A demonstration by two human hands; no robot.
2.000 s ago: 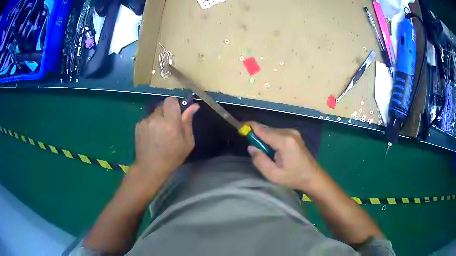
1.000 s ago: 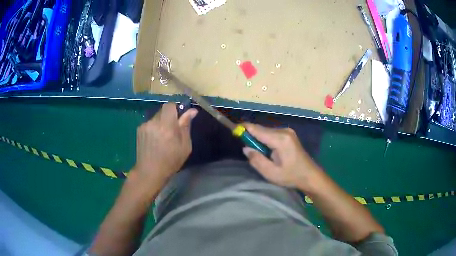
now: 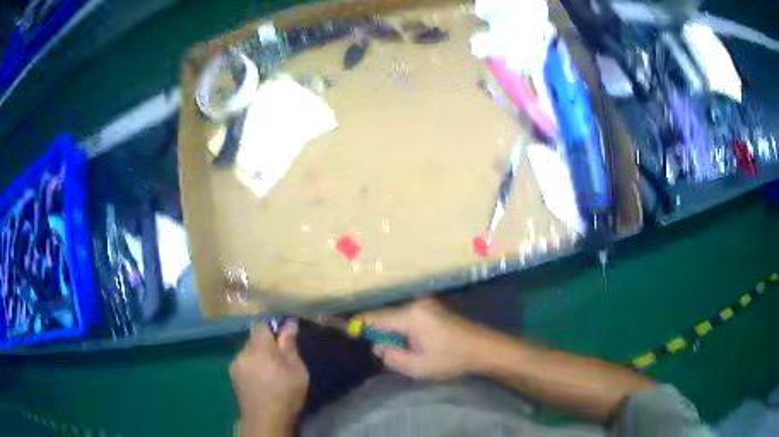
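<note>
My right hand [image 3: 431, 340] grips the green handle of a hand file [image 3: 382, 335] with a yellow collar. The file's blade points left towards my left hand at the tray's near edge and is blurred. My left hand [image 3: 271, 375] is closed on a small dark part [image 3: 278, 325] at its fingertips, mostly hidden. Both hands are low in the picture, just in front of the bench edge, over the lap.
Cardboard tray [image 3: 198, 213] ahead holds red squares [image 3: 348, 247], tweezers [image 3: 506, 189], a blue rotary tool [image 3: 578, 128], a pink pen [image 3: 521, 94], a tape roll [image 3: 249, 85], a paper sheet [image 3: 286, 128] and dark shells [image 3: 356, 55]. Blue crate [image 3: 79, 247] stands left.
The view has tilted up and turned, showing the tray's far side. Both hands now appear lower in the picture. The file lies flatter, still in my right hand.
</note>
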